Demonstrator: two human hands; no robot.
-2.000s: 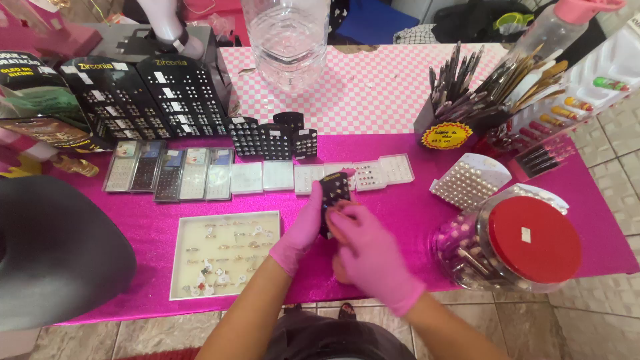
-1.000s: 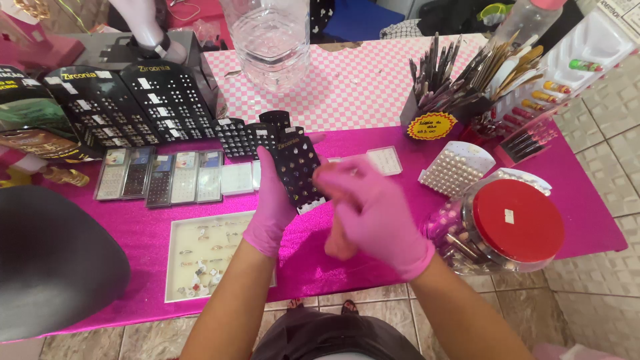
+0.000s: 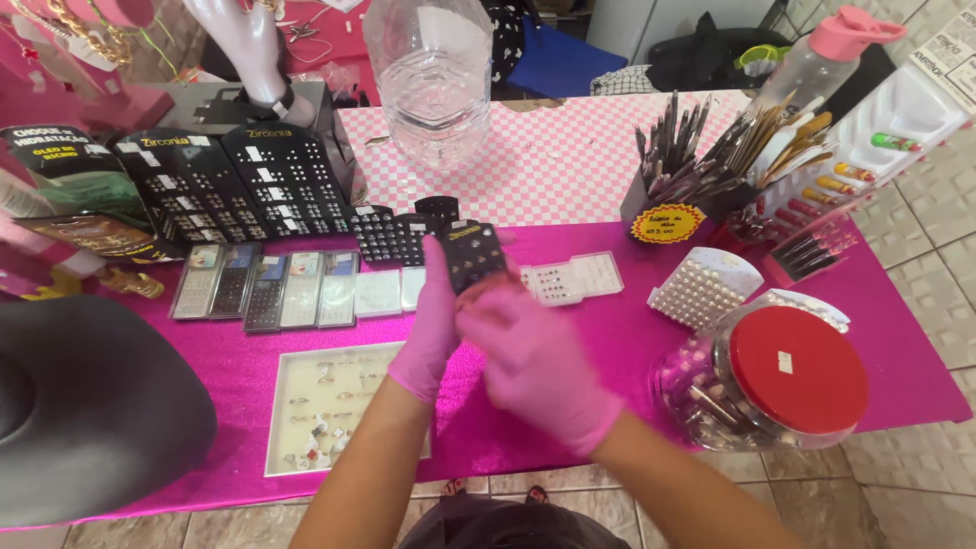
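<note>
My left hand (image 3: 431, 332), in a pink glove, holds a black card of stud earrings (image 3: 471, 255) tilted above the magenta cloth. My right hand (image 3: 537, 366), gloved too and blurred, is at the card's lower edge with a reddish, soft-looking thing (image 3: 492, 290), perhaps a cloth, in its fingers. Behind the held card stand small black earring cards (image 3: 377, 235). White cases of small studs (image 3: 560, 282) lie just right of it. A white-framed tray of rings (image 3: 335, 408) lies left of my left forearm.
Tall black earring displays (image 3: 290, 183) and flat jewelry cases (image 3: 305, 290) are on the left, near a dark display bust (image 3: 99, 404). At right are a red-lidded jar (image 3: 797, 370), pearl earring cards (image 3: 705, 288) and a pencil holder (image 3: 637, 202). A large clear water container (image 3: 435, 84) stands behind.
The black card, facing the camera more fully a second ago, is now tilted and partly covered. My right hand has moved from beside it to its lower edge.
</note>
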